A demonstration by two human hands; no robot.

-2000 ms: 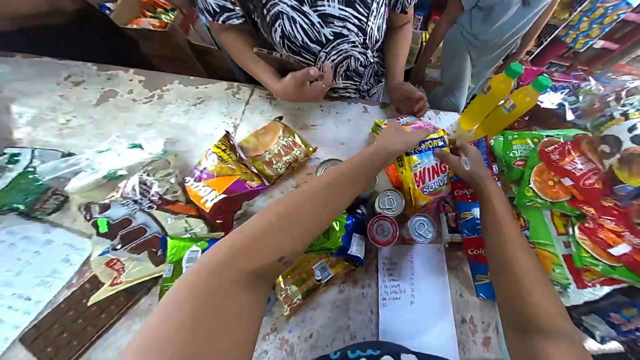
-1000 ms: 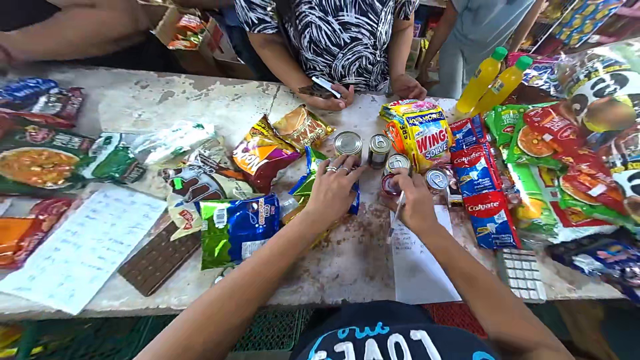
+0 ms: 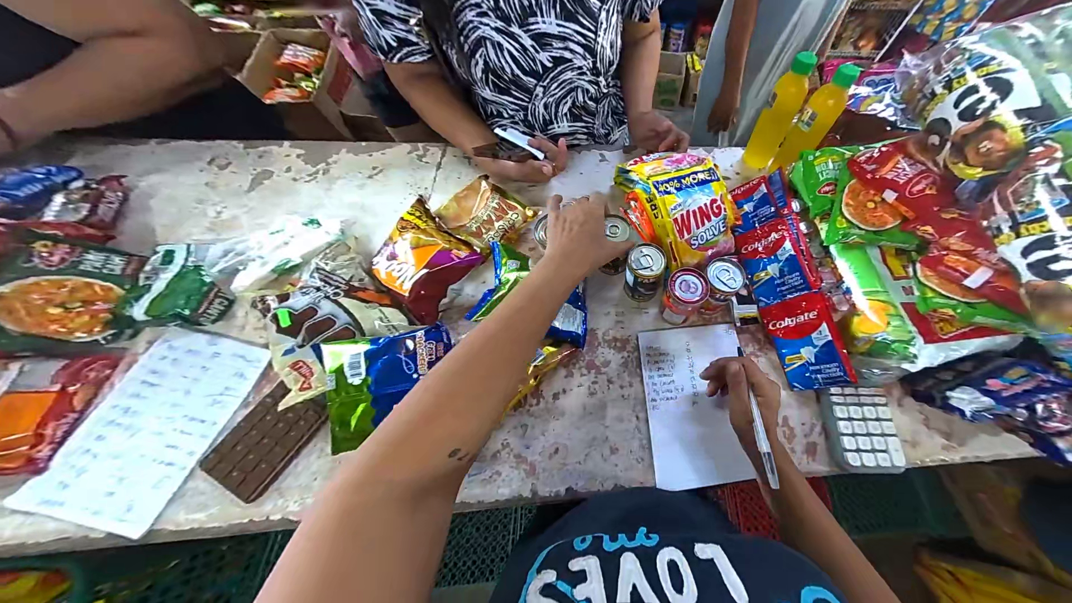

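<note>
My left hand [image 3: 584, 230] reaches over tin cans at the counter's middle and partly covers them; its grip is hard to make out. Right beside its fingers is a can [image 3: 617, 239]. Nearer to me are a dark can [image 3: 645, 272], a red-rimmed can [image 3: 684, 293] and another can [image 3: 725, 276]. My right hand [image 3: 744, 394] holds a white pen [image 3: 760, 427] over a handwritten paper sheet [image 3: 682, 452]. Behind the cans leans a yellow detergent pack [image 3: 687, 209], with blue-and-red Colgate packs [image 3: 779, 264] to its right.
Snack bags [image 3: 423, 260] lie left of the cans, with a brown calculator-like slab [image 3: 264, 444] and a written sheet [image 3: 151, 435] farther left. A grey calculator [image 3: 863, 429], noodle packs [image 3: 892, 201] and yellow bottles [image 3: 779, 113] are at right. A person's hand [image 3: 523, 161] holds a phone across the counter.
My left hand has moved from the near side of the cans to above the farther ones. My right hand, near the front cans a second ago, is now over the paper.
</note>
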